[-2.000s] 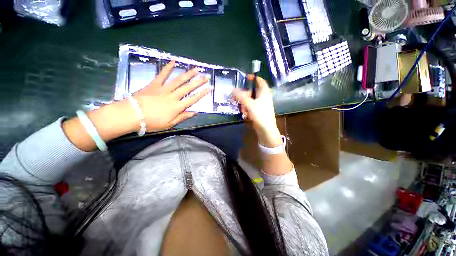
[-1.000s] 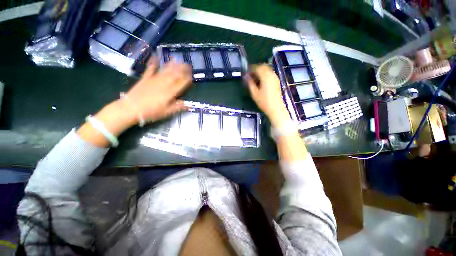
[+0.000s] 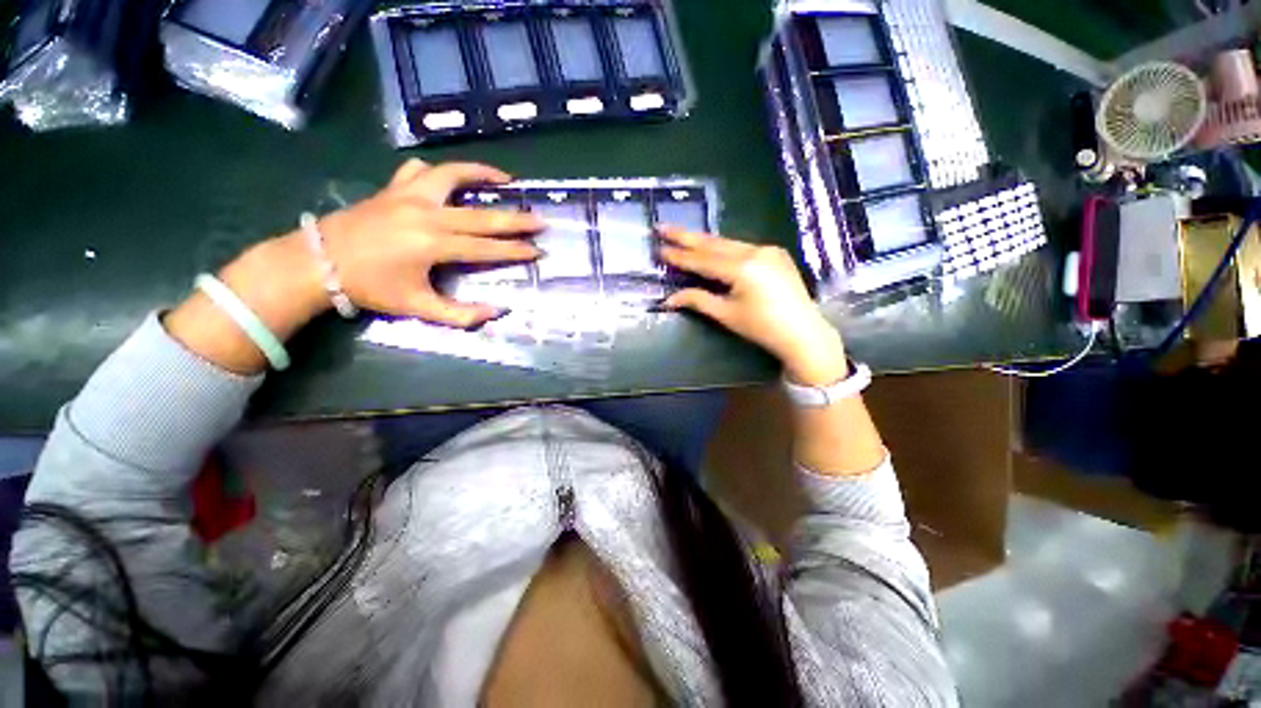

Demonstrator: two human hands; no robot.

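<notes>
A black panel with four pale windows (image 3: 624, 237) lies flat on the green bench in front of me. My left hand (image 3: 415, 246) rests on its left end, fingers spread. My right hand (image 3: 754, 293) touches its right end with the fingertips. I see no pick tool in either hand. A clear, shiny sticker sheet (image 3: 477, 345) lies along the panel's near edge, partly under my left hand. Just beyond lies a finished panel (image 3: 546, 62) with a white oval below each window.
A panel stack (image 3: 869, 138) stands at the right, with sticker sheets (image 3: 993, 228) beside it. Wrapped panels (image 3: 249, 62) lie at the far left. A small fan (image 3: 1152, 111) and a phone-like device (image 3: 1099, 259) are at the far right. A cardboard box (image 3: 954, 457) is below the bench.
A second ago my hands were at the farther panel; now both are on the nearer one. The pick tool seen two seconds ago in my right hand no longer shows.
</notes>
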